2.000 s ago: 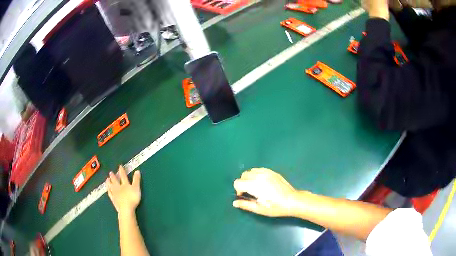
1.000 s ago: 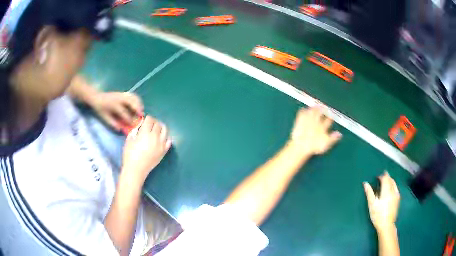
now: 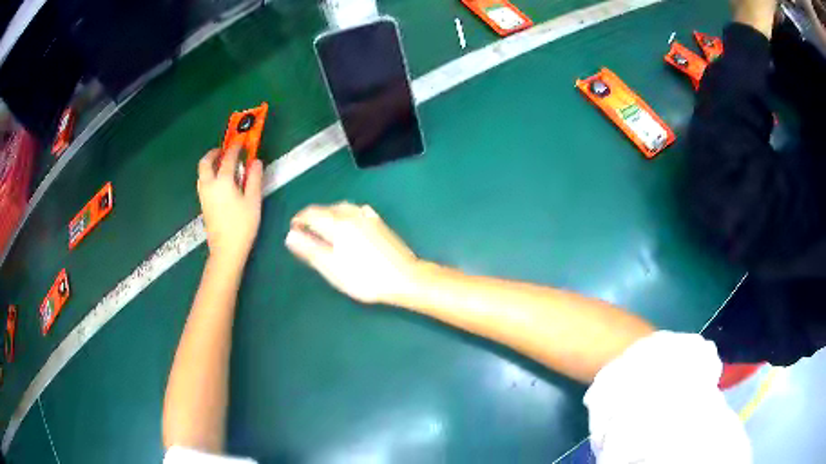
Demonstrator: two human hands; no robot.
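Observation:
My left hand (image 3: 228, 204) reaches over the pale strip and has its fingers and thumb around the near end of an orange housing (image 3: 243, 136). The round black speaker (image 3: 246, 123) shows at the housing's far end; my fingers hide the near end. My right hand (image 3: 353, 252) is to the right of my left hand, over the green table, with its fingers curled together. A small dark gap or thin object shows between its fingertips; I cannot tell which.
A black phone-like block (image 3: 371, 91) on a pale stand lies across the pale strip (image 3: 489, 56). Other orange housings lie at left (image 3: 91, 216), top (image 3: 498, 14) and right (image 3: 627, 111). A person's dark sleeve (image 3: 738, 154) is at the right.
My view swung to a neighbouring person in a white shirt and back. My left hand has moved forward over the strip and taken hold of a housing. My right hand is now closer to it.

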